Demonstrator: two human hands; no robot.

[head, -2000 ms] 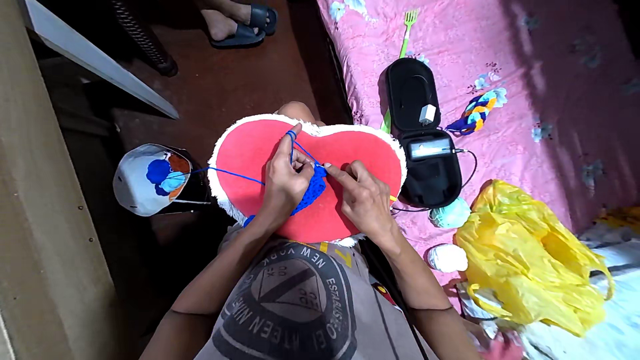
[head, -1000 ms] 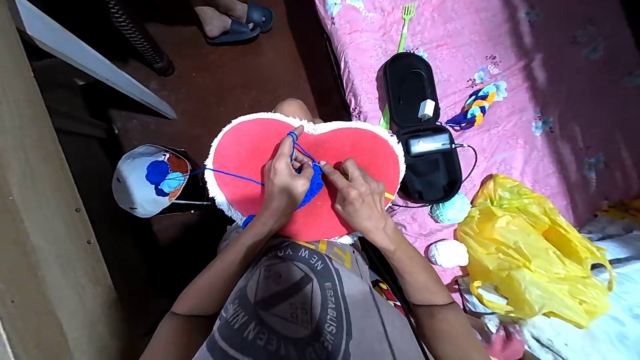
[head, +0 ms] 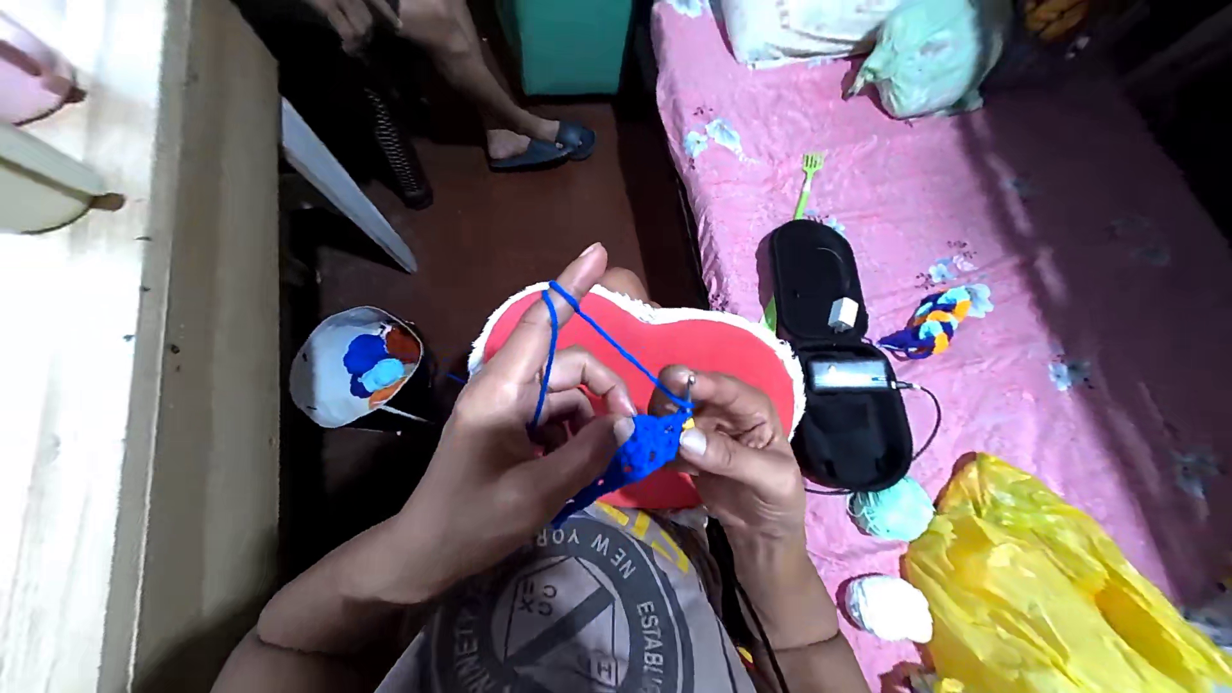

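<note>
My left hand [head: 515,423] pinches a piece of blue crochet work [head: 647,450] between thumb and fingers, with blue yarn [head: 616,346] looped over its raised index finger. At the right end of the piece, my right hand [head: 736,443] grips a crochet hook [head: 689,387], whose metal tip points up beside the top stitches. Both hands are above a red heart-shaped cushion [head: 712,351] with a white fluffy edge, which lies on my lap. A white container [head: 322,371] at the left holds balls of blue, light blue and orange yarn.
On the pink floral bedsheet [head: 741,192] lie an open black case [head: 852,438] with a cabled device, a green plastic fork [head: 808,178], braided yarn [head: 934,322], mint [head: 895,510] and white [head: 890,608] yarn balls and a yellow plastic bag [head: 1039,587]. Another person's slippered feet [head: 539,144] are ahead.
Both hands have risen off the cushion with the blue crochet work, and my left index finger now points up with the yarn over it. The view has tilted up.
</note>
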